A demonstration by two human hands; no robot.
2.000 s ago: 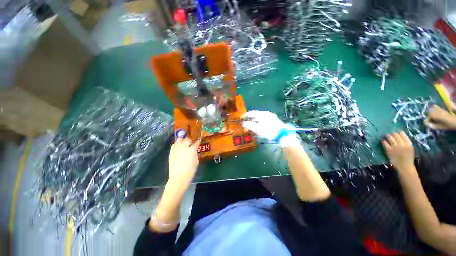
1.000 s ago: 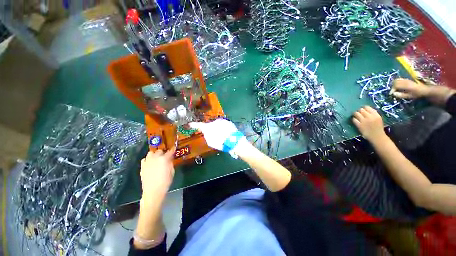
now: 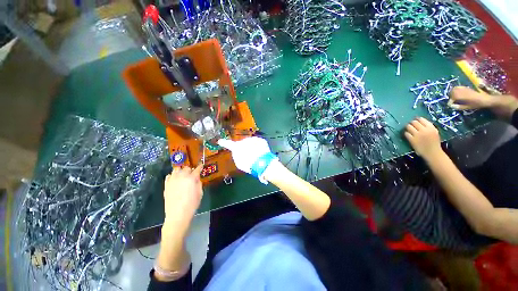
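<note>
The orange lever press (image 3: 244, 116) stands on the bench, its red-tipped lever (image 3: 151, 15) raised. A small green coiled lead (image 3: 212, 146) lies at the fixture, below two round silvery parts (image 3: 203, 126). My gloved right hand (image 3: 248, 154) has its fingertips at the right side of this lead and seems to pinch it; the grip is partly hidden. My bare left hand (image 3: 183, 186) is at the front left of the base, below the blue-white knob (image 3: 178, 157). A thin pale wire end (image 3: 203, 156) rises from its fingertips.
Grey-white cable assemblies (image 3: 85, 187) on clear plastic lie at left, more (image 3: 244, 42) behind the press. A green and black harness pile (image 3: 335, 102) lies right of the press. Another person's hands (image 3: 423, 136) work over small white cables (image 3: 434, 99) at far right.
The view has shifted, so the press appears further left than two seconds ago. My right hand has moved from the base's right side inward to the green lead. The lever stays raised.
</note>
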